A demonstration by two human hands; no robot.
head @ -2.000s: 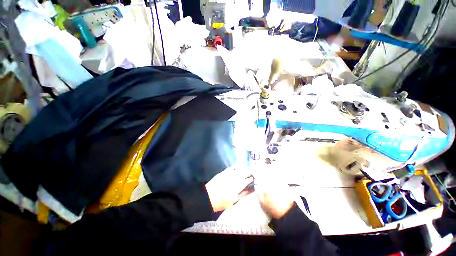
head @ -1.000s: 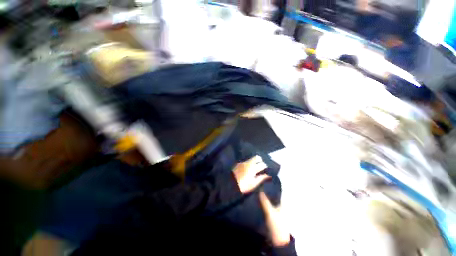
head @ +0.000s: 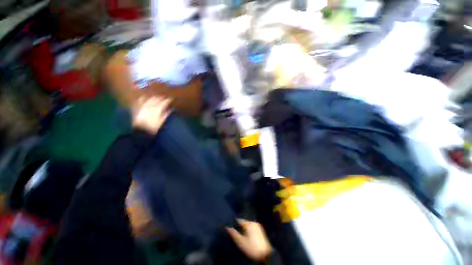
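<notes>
A dark navy garment panel hangs between my two hands over the left side of the table, blurred by motion. My left hand is at the panel's upper left corner, with the fingers on its edge. My right hand is at the panel's lower right, with the thumb apart from the fingers; blur hides whether it grips the cloth. The dark garment bundle lies on the table to the right of the panel. The needle area is out of view.
Yellow tape runs along the left part of the white table. A brown carton with pale cloth on it stands beyond the panel. Green floor and red items show at the left.
The view has swung left, away from the machine. My left hand has moved far out to the left with the panel, which is now spread between the hands. My right hand has left the white table surface.
</notes>
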